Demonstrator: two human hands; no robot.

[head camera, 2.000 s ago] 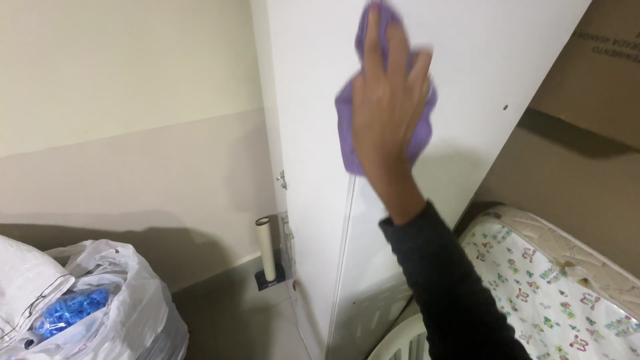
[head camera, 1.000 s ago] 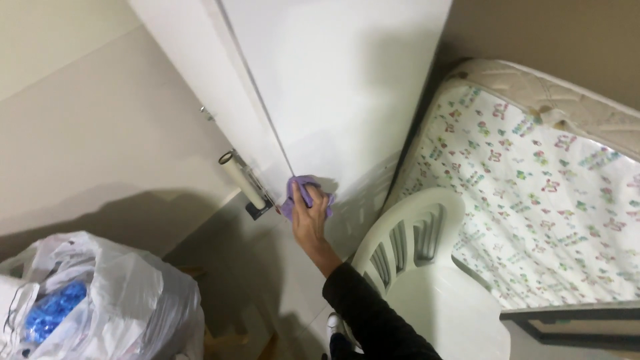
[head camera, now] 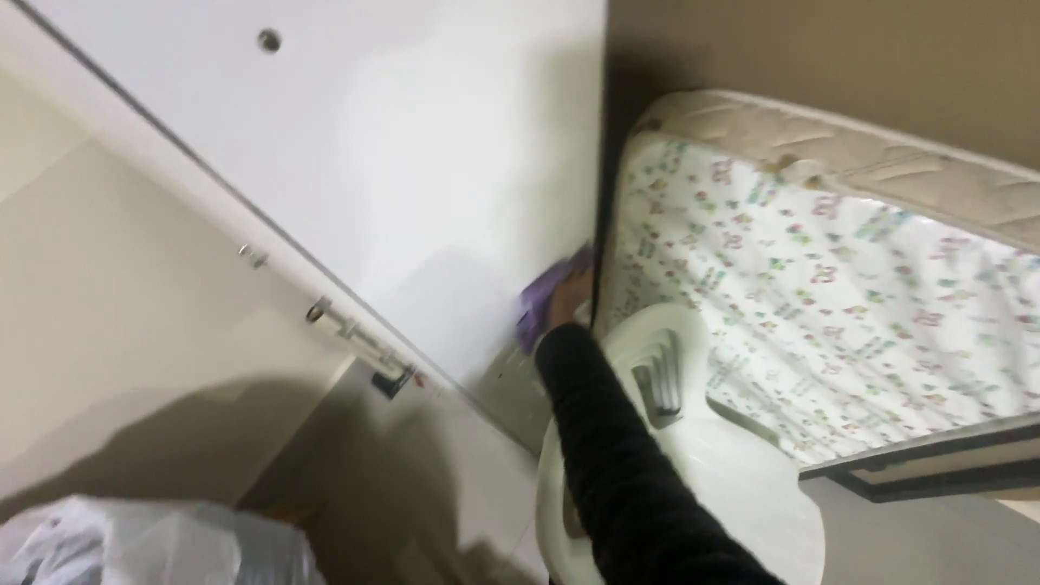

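My right hand (head camera: pixel 572 297), blurred and partly hidden by its black sleeve, presses a purple cloth (head camera: pixel 535 309) against the lower right part of a white panel (head camera: pixel 455 162), close to the panel's dark right edge. The panel looks like a furniture side or door, with a small round hole near its top left. Just below and right of the hand stands a white plastic chair (head camera: pixel 751 487), its slatted back beside my forearm. My left hand is out of view.
A mattress with a printed cover (head camera: pixel 837 284) leans at the right, next to the chair. A pale tube on a dark base (head camera: pixel 357 340) stands by the panel's left edge. A white plastic bag (head camera: pixel 154 544) lies at the bottom left, near the wall (head camera: pixel 130 268).
My right hand has moved with the purple cloth from high on the white panel, down to its lower left edge, then across to its lower right edge. The view has shifted and turned.
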